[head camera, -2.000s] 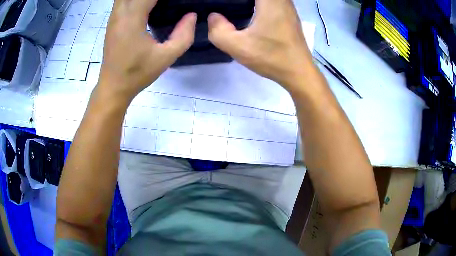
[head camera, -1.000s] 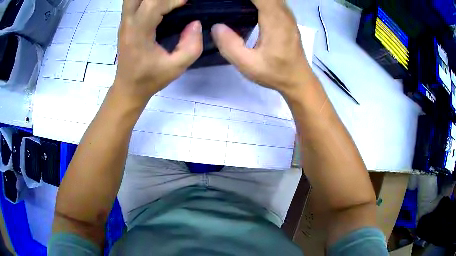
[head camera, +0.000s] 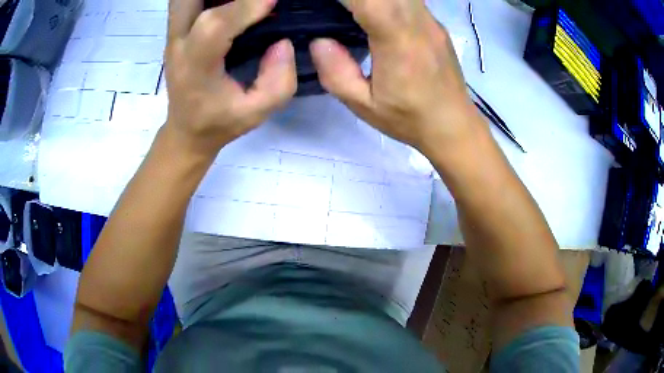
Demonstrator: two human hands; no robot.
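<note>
A black plastic unit (head camera: 309, 33) is between my two hands at the top of the view, over the white gridded sheet (head camera: 306, 197). Its upper part is cut off by the picture's edge. My left hand (head camera: 226, 73) grips its left side, with the thumb on the near face. My right hand (head camera: 397, 69) grips its right side, with the thumb also on the near face. The fingers hide much of the unit, and I cannot tell if it is closed. A tiny red spot shows by my left fingertips.
Dark tweezers (head camera: 499, 124) and a thin dark wire (head camera: 476, 36) lie right of my right hand. Black modules with yellow strips (head camera: 577, 58) stand at the right. Wrapped units (head camera: 22, 95) lie at the left, above a blue bin (head camera: 28, 320). A brown carton (head camera: 462, 313) is below the bench.
Both hands still hold the black unit. It now looks tilted differently, and the hands have shifted slightly relative to it. The whole view has moved a little.
</note>
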